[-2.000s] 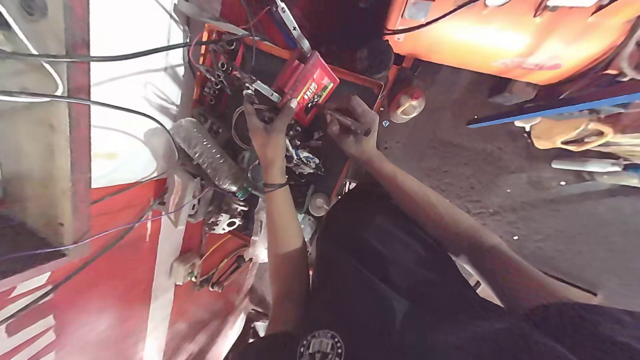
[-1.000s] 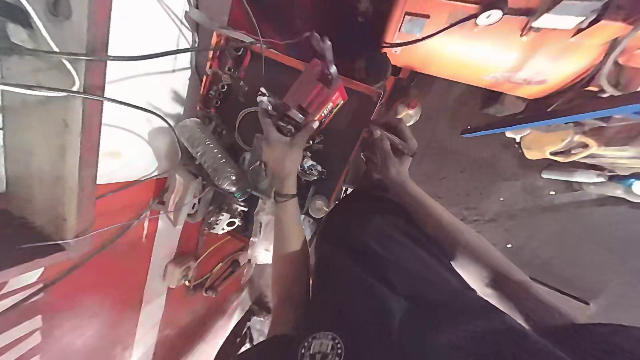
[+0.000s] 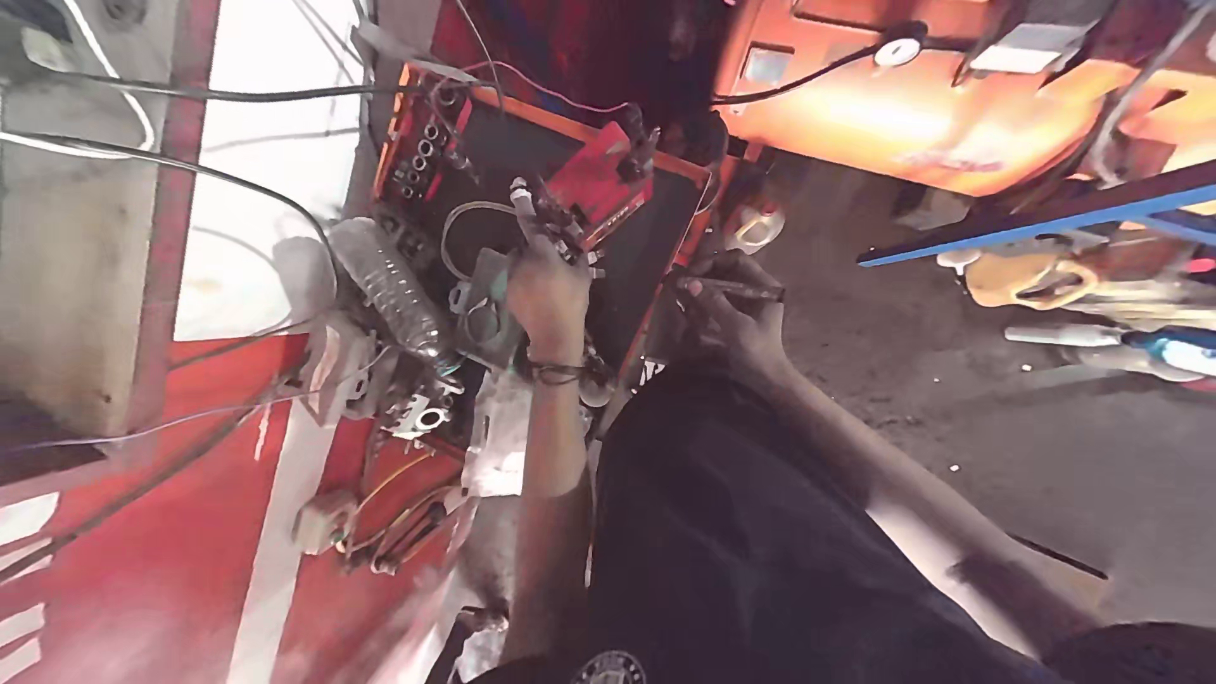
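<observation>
My left hand [image 3: 549, 285] is over the dark tray [image 3: 635, 285] with the orange rim, beside small metal parts; whether it grips any of them cannot be told. Just beyond its fingers a red box [image 3: 598, 176] with printing lies tilted on the tray. My right hand [image 3: 731, 299] is off the tray's right edge, its fingers closed around a slim dark object [image 3: 731, 285], perhaps a tool or pen. A clear plastic bottle [image 3: 389, 290] lies left of my left hand, and a row of sockets [image 3: 426, 147] sits at the tray's upper left.
An orange metal body [image 3: 855, 114] with a cable stands at upper right. A blue bar [image 3: 1035, 218] juts in from the right above yellowish containers [image 3: 1035, 280]. A small jug [image 3: 757, 226] is on the floor. Black cables [image 3: 237, 95] cross the left side; a metal gasket-like part [image 3: 423, 415] lies near the bottle.
The red box was at my left hand's fingers in both earlier frames; now it lies beyond them. My right hand has moved away from the box, off the tray's edge.
</observation>
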